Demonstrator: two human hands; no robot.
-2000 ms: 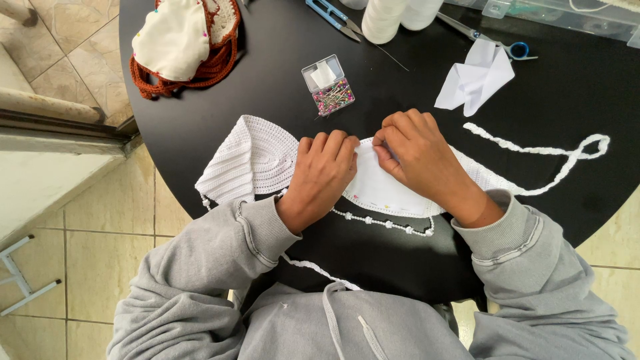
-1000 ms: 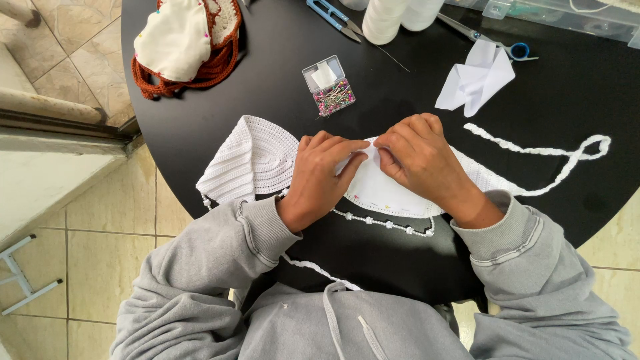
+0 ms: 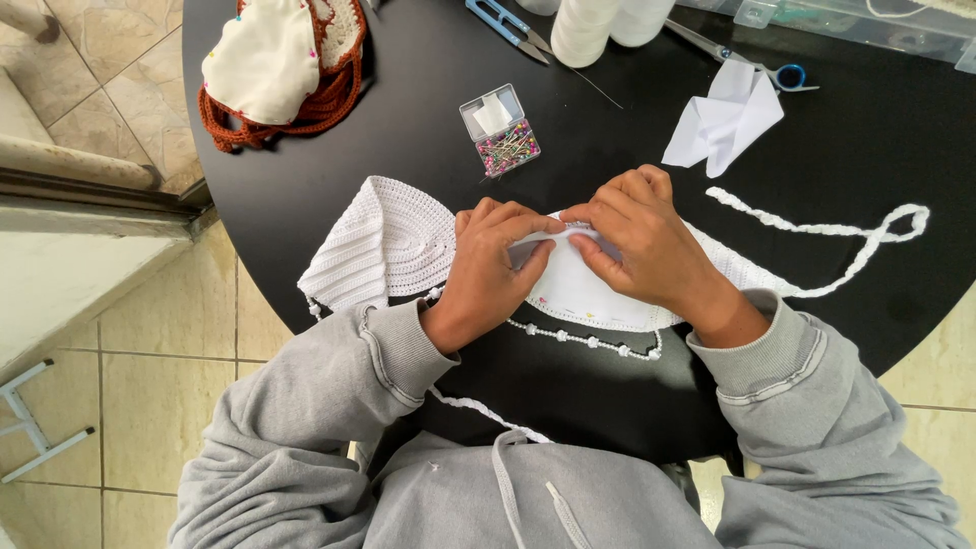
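Observation:
A white crocheted bikini top (image 3: 415,240) lies across the black table, one cup at the left and the other under my hands. White lining fabric (image 3: 591,286) covers the right cup, with several coloured pins along its lower edge. My left hand (image 3: 496,255) pinches the lining's upper edge between thumb and fingers. Close beside it, my right hand (image 3: 637,240) grips the same edge, its thumb below and fingers above. A string of white beads (image 3: 562,335) hangs along the cup's lower side. The braided white cord (image 3: 831,229) loops out to the right.
Beyond my hands stands an open plastic box of pins (image 3: 507,149). Blue thread snips (image 3: 507,29), white thread cones (image 3: 583,30), scissors (image 3: 789,76) and a white fabric scrap (image 3: 728,118) lie farther back. A rust-edged crocheted piece with pinned cream lining (image 3: 263,65) sits at the upper left.
My fingers have shifted a little at the lining's upper edge. The edge now shows lifted between both thumbs and fingers. The other things on the table have stayed put.

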